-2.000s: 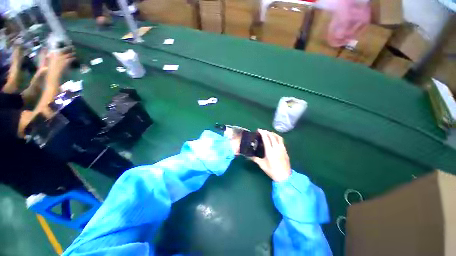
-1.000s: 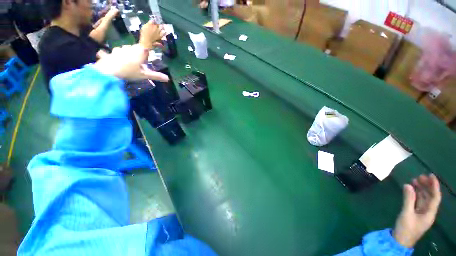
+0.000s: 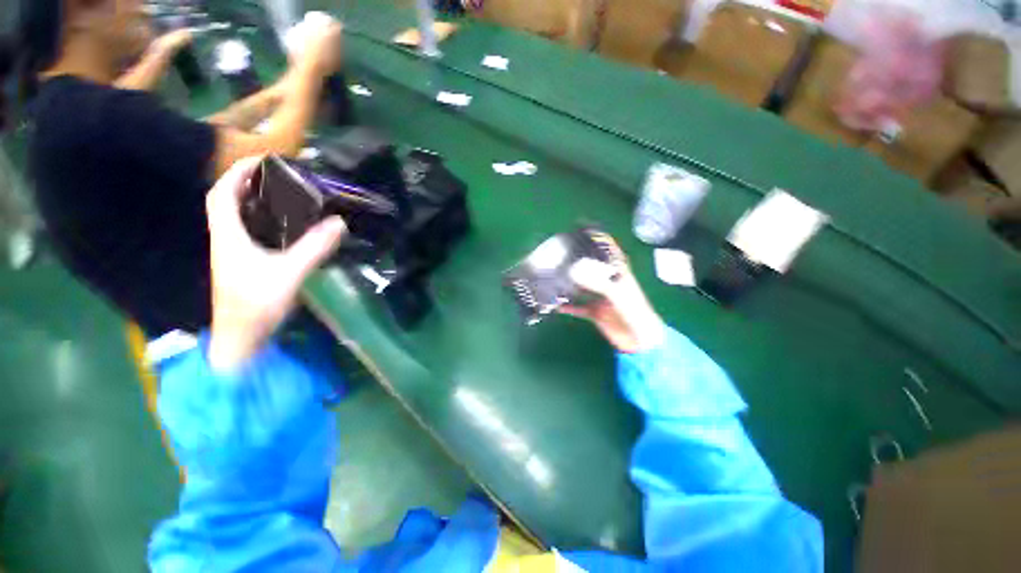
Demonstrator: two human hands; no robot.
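Note:
My left hand (image 3: 252,252) grips a dark box (image 3: 282,204) at the left, above the bench edge; a purplish strip shows beside it. My right hand (image 3: 610,297) holds another dark box (image 3: 549,272) with pale marks and shiny reflections, over the middle of the bench. Both are blurred, so whether they are open is hard to tell. Several black boxes (image 3: 431,213) stand just right of my left hand. A dark box (image 3: 733,274) lies at the right with a white leaflet (image 3: 778,229) beside it.
A whitish bag (image 3: 668,204) stands on the green bench (image 3: 537,381). A small white card (image 3: 674,266) and a white looped bundle (image 3: 514,169) lie loose. A large brown carton (image 3: 946,504) is at lower right. A coworker in black (image 3: 123,202) stands at left.
Both hands, empty and apart one second ago, now each hold a dark box. My right hand has come in from the far right. The view has shifted.

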